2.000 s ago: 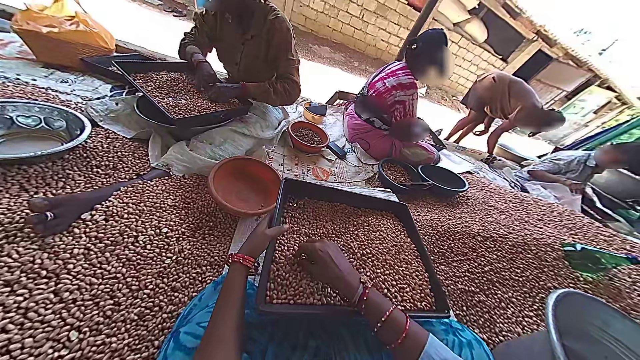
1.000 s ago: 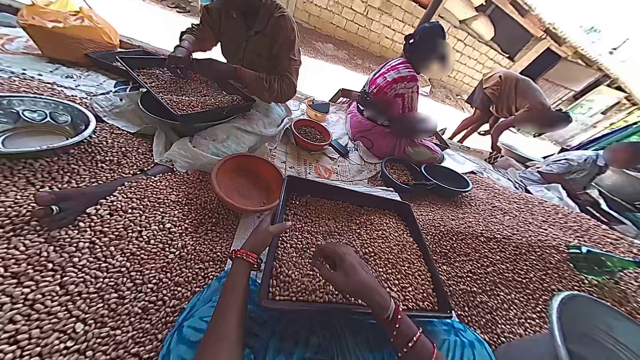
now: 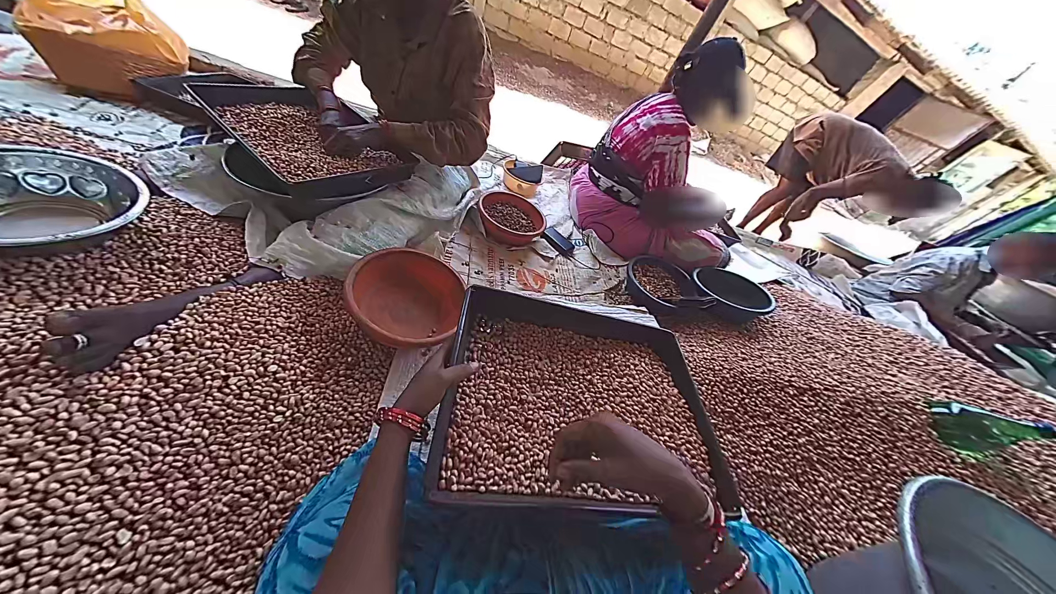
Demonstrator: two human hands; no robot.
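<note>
A black rectangular tray (image 3: pixel 701 396) full of brown nuts rests on my lap over blue cloth. My left hand (image 3: pixel 437 381) holds the tray's left rim near its far corner, thumb over the edge. Above the nuts (image 3: pixel 569 396) in the near right part of the tray is my right hand (image 3: pixel 615 455), fingers bent downward; whether nuts are between its fingertips cannot be seen. A few darker bits lie in the tray's far left corner. Just beyond my left hand, an orange-brown clay bowl (image 3: pixel 404 297) stands beside the tray, nearly bare inside.
Loose nuts (image 3: pixel 206 429) spread around me on both sides. A steel basin (image 3: pixel 132 206) is at left, a metal vessel (image 3: pixel 907 528) at near right. A person's foot (image 3: pixel 99 334) lies on the nuts. Several people sit or bend beyond, one with another tray (image 3: pixel 280 169). A green object (image 3: pixel 982 431) lies right.
My right hand has moved from the middle of the tray toward its near right part. My left hand stays at the left rim. The person across has shifted their hands over the other tray.
</note>
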